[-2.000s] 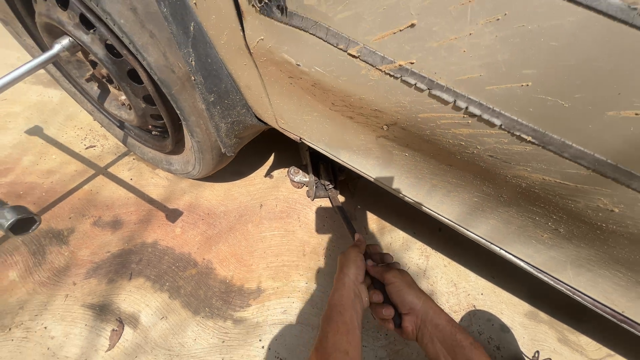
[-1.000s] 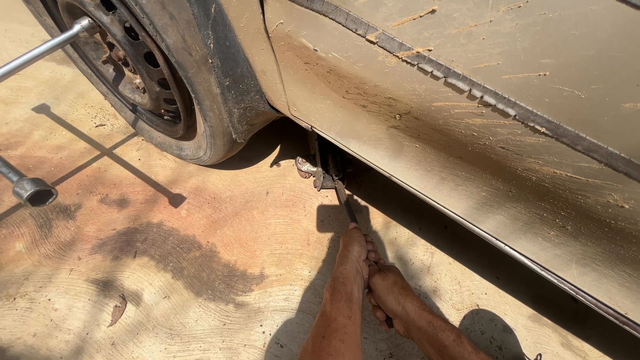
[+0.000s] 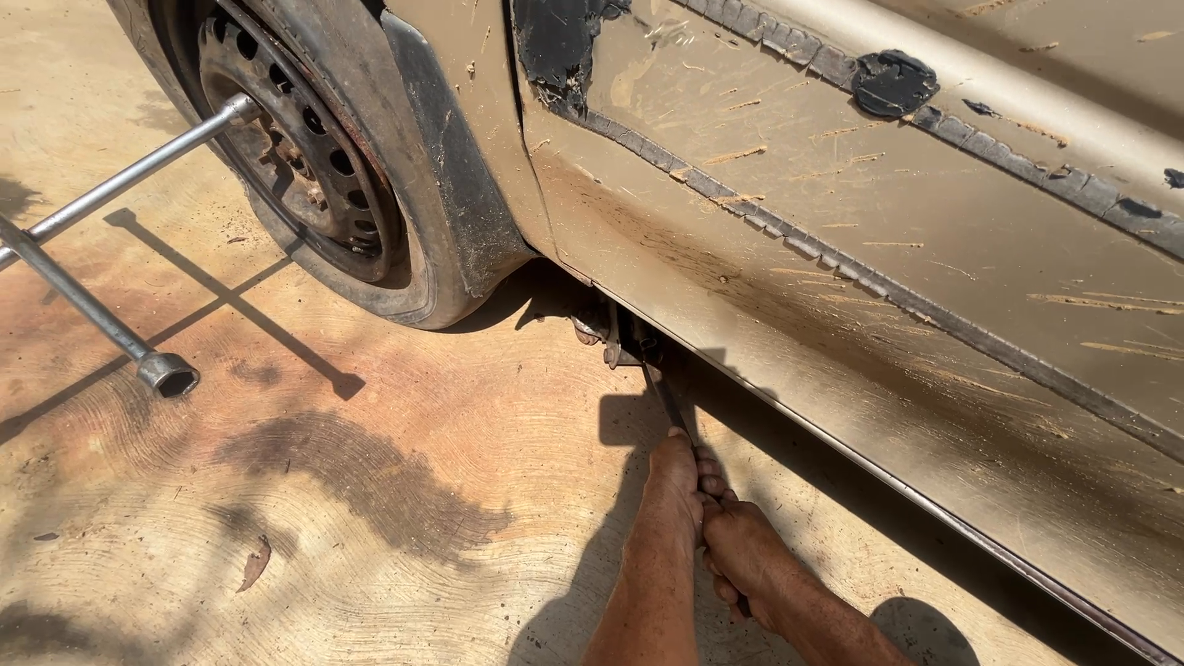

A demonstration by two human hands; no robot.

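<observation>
My left hand [image 3: 680, 476] is closed around a dark metal bar [image 3: 666, 400]. Just below it, my right hand [image 3: 740, 555] grips the same bar near its lower end, which pokes out under the fingers. The bar's far end meets a metal jack [image 3: 615, 338] beneath the sill of a tan car [image 3: 832, 277]. Shadow under the car hides much of the jack and how the bar joins it. A four-way lug wrench [image 3: 129, 180] is fitted on the wheel [image 3: 305, 166] at the upper left, one socket end pointing toward the ground.
Concrete ground [image 3: 370, 573] with a dark stain runs along the car. A dry leaf [image 3: 254, 562] lies at the lower left. The lug wrench's arms stick out from the wheel. The car's long sill [image 3: 925, 504] slants down to the right.
Both hands are still on the bar, whose angle at the jack has shifted slightly. The view has moved somewhat, showing more of the door.
</observation>
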